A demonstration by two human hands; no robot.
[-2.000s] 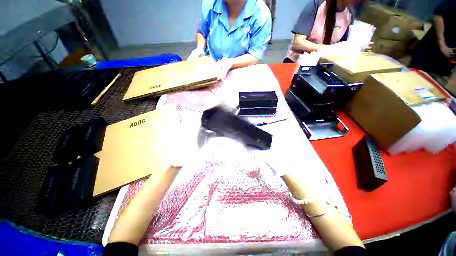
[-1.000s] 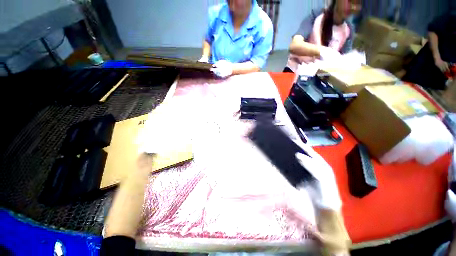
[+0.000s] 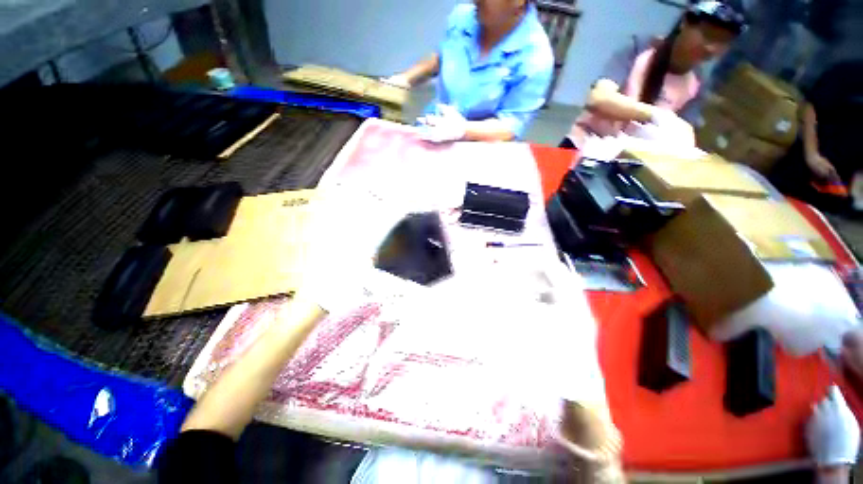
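My left hand, in a white glove that merges with the glare, is at the left edge of a blurred black housing and holds it tilted over the mat. My right forearm enters at the bottom right; its gloved hand is washed out, and I cannot make out its fingers. Black housings sit on the far left end of a tan cardboard sheet, with more at its near left corner. A small black pair lies mid-mat beside a thin dark pen.
Two black housings stand on the red cloth at the right. Behind them are stacked black parts, an open carton and whitish bags. Two people work across the table; another gloved hand is at the right edge.
The view has turned. The housing in my right hand has left the mat, and a second housing now stands on the red cloth. My left hand now holds a housing. The other person's cardboard has moved left.
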